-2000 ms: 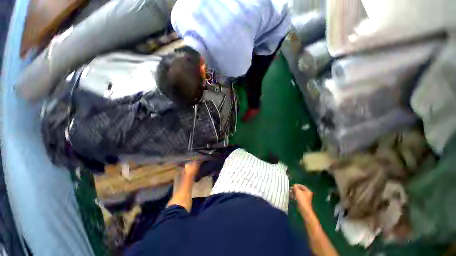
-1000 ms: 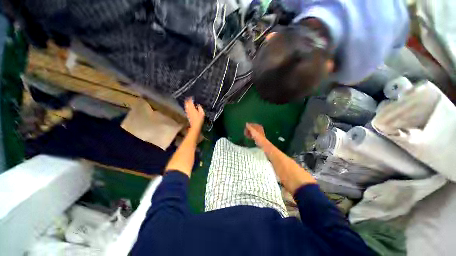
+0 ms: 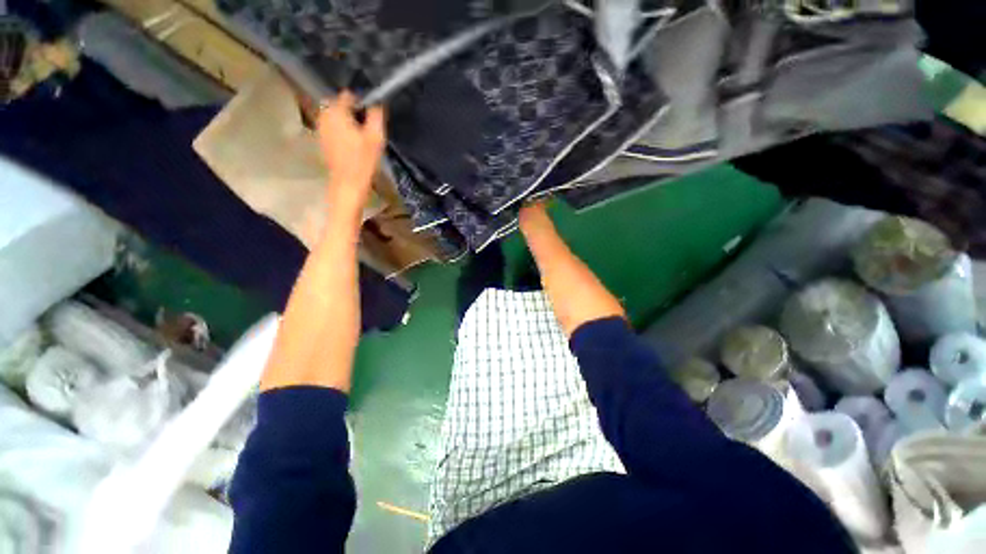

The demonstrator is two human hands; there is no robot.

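A heavy dark navy-grey patterned fabric bundle (image 3: 508,103) with pale edges lies across the top. A grey tie strip (image 3: 443,52) runs over it. My left hand (image 3: 351,141) is closed around the strip's lower end at the bundle's left edge. My right hand (image 3: 533,220) is at the bundle's lower edge, with its fingers curled in under the pale-edged layers and mostly hidden. The bundle's upper part is cut off by the picture's rim.
A wooden pallet (image 3: 200,38) and brown cardboard (image 3: 254,135) are at upper left, beside dark cloth (image 3: 141,179). Wrapped fabric rolls (image 3: 838,335) stand at right. White wrapped bundles (image 3: 97,368) lie at left. Green floor (image 3: 681,233) shows between.
The view has moved closer to the bundle. My left hand has closed on the strip and my right hand has reached the bundle's lower edge. The other person is out of view.
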